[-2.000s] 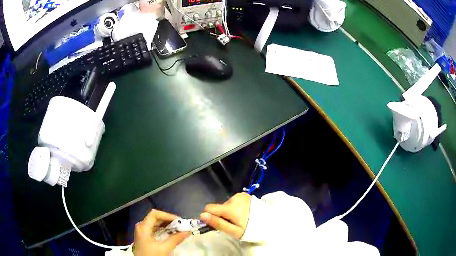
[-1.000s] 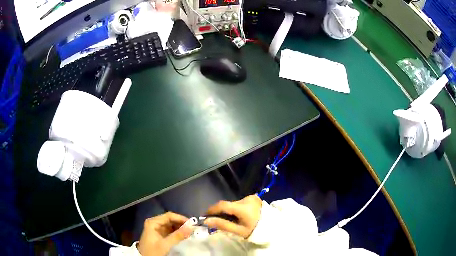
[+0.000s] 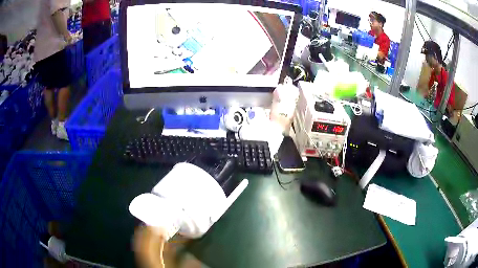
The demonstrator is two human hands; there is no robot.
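A white security camera [image 3: 183,199] lies on the dark green desk in front of the keyboard, its white antenna pointing up and right. My left hand [image 3: 149,247] is blurred at the bottom, against the underside of the camera near its round white end; its grip cannot be made out. A second blurred patch of skin beside it, cut by the lower edge, looks like my right hand [image 3: 184,257]; its fingers do not show. Another white camera [image 3: 461,248] is cut off at the right edge.
Behind the camera are a keyboard [image 3: 194,149], phone [image 3: 290,155], mouse [image 3: 318,191], power supply [image 3: 322,131] and a monitor [image 3: 199,99] with a live picture. Blue crates [image 3: 44,183] stand left. A white paper [image 3: 390,203] lies right. People are in the background.
The view has tilted up and swung left. My hands have gone from the small connector piece below the desk edge to the white camera on the desk.
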